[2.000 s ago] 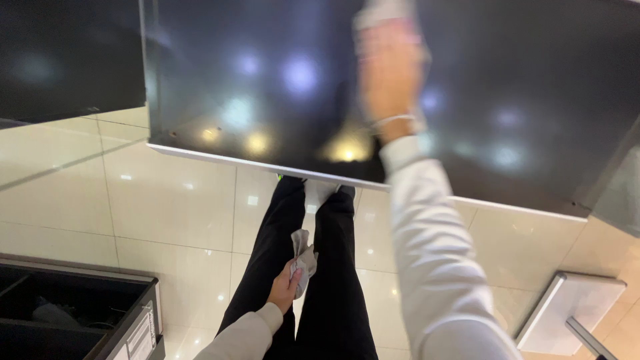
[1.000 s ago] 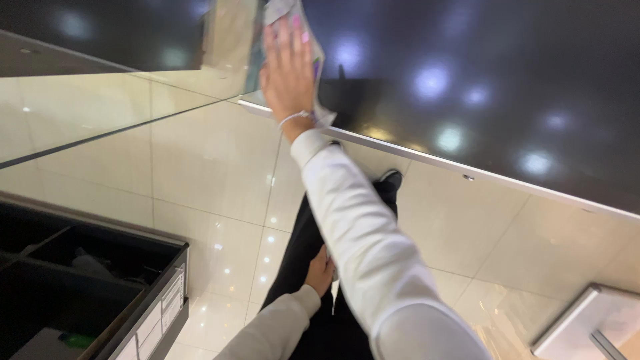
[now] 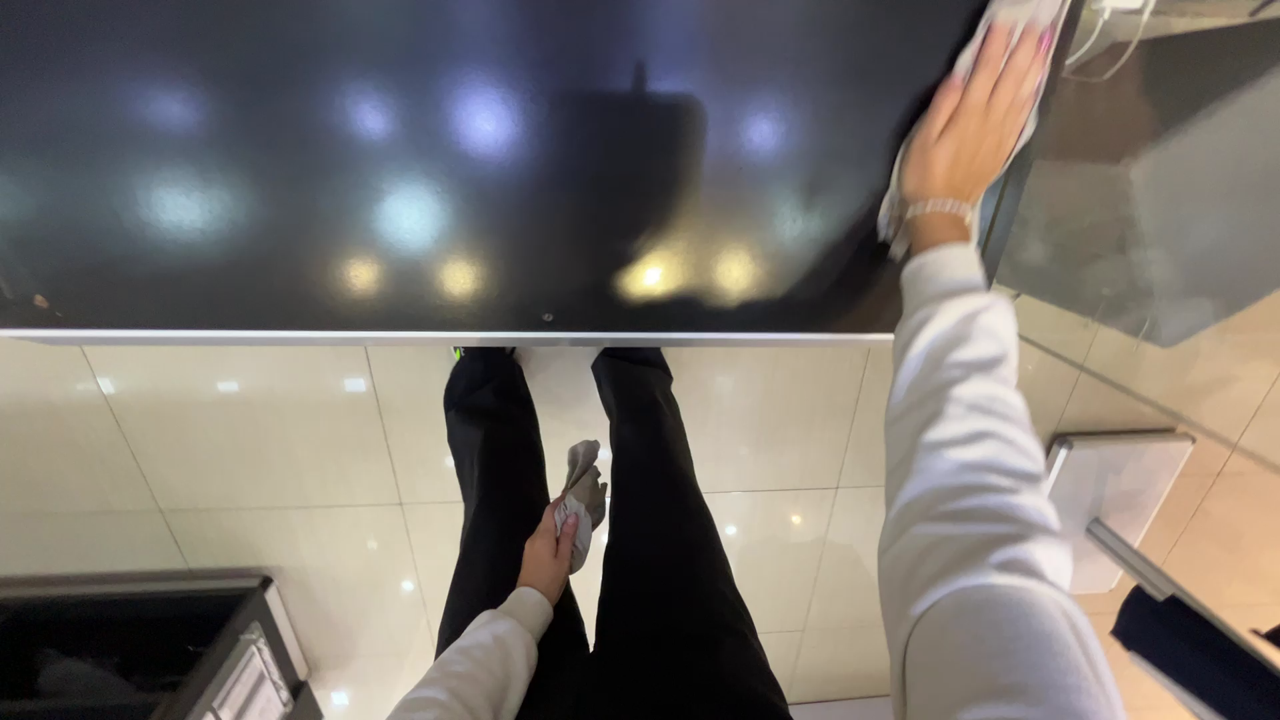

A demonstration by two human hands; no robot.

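My right hand (image 3: 965, 135) lies with its fingers together over a white cloth (image 3: 900, 200), pressing it on the right edge of a glossy black countertop (image 3: 450, 180). A pale bracelet circles that wrist. Low in front of my legs, my left hand (image 3: 555, 550) holds a crumpled grey cloth (image 3: 578, 520) between thumb and fingers, away from the counter. The countertop reflects several blurred lights and a dark shape, and a light metal strip (image 3: 450, 338) runs along its near edge.
A black open bin (image 3: 130, 640) with labelled side stands at the lower left. At the right are a glass panel (image 3: 1150, 190), a white cable (image 3: 1110, 50) and a stand's flat base with a metal pole (image 3: 1120, 490). Pale tiles cover the floor.
My right hand and the white cloth have gone from the counter's left corner to its right edge. The grey cloth in my left hand shows again. The view has shifted right.
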